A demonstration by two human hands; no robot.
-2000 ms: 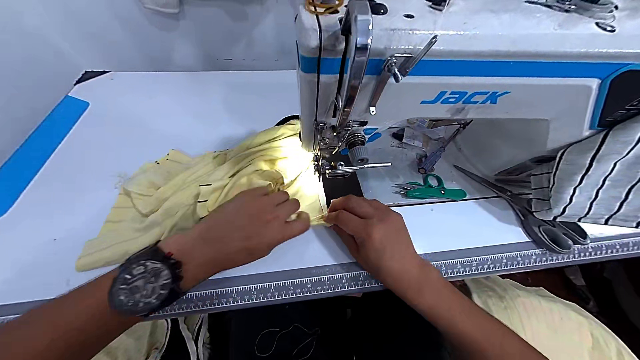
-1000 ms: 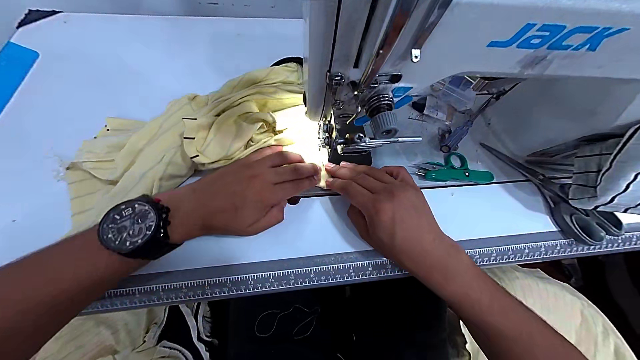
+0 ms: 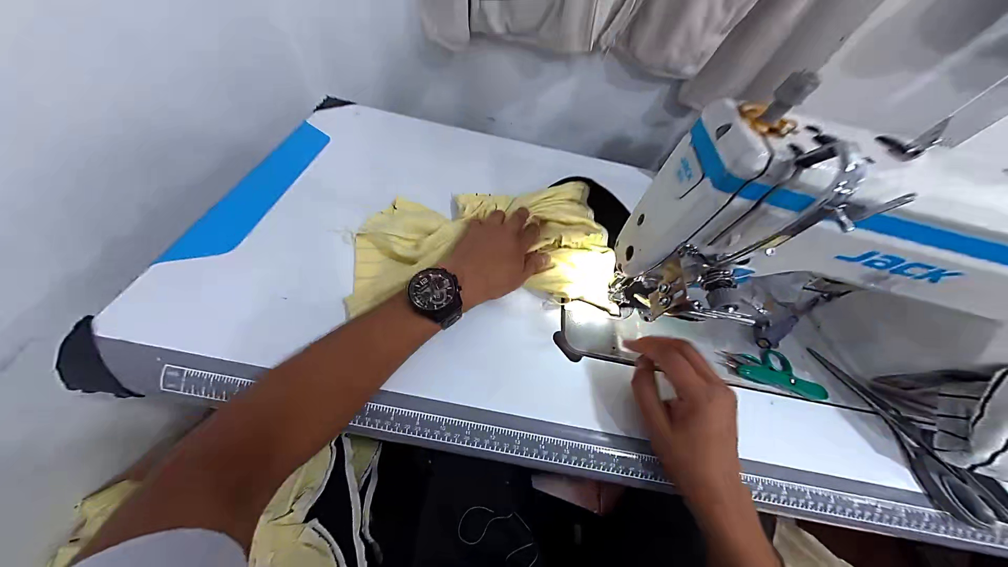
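Yellow striped fabric [image 3: 417, 236] lies bunched on the white sewing table, its right end at the needle area of a Jack sewing machine [image 3: 795, 213], where a lamp lights it brightly. My left hand [image 3: 496, 256], with a black watch on the wrist, rests on top of the cloth, fingers spread. Nearer the front edge, my right hand [image 3: 685, 402] is off the fabric, over the table by the metal needle plate [image 3: 591, 335]. Its thumb and index finger are apart, and nothing is visible between them.
Green-handled thread snips [image 3: 780, 374] and large black scissors [image 3: 913, 441] lie right of my right hand, near striped cloth [image 3: 976, 417]. A ruler strip [image 3: 504, 441] runs along the table's front edge. Garments [image 3: 551, 24] hang behind. More yellow cloth [image 3: 307, 504] is below the table edge.
My right hand has come away from the fabric at the needle, toward the front edge. My left hand has moved back onto the bunched cloth. The view has swung widely.
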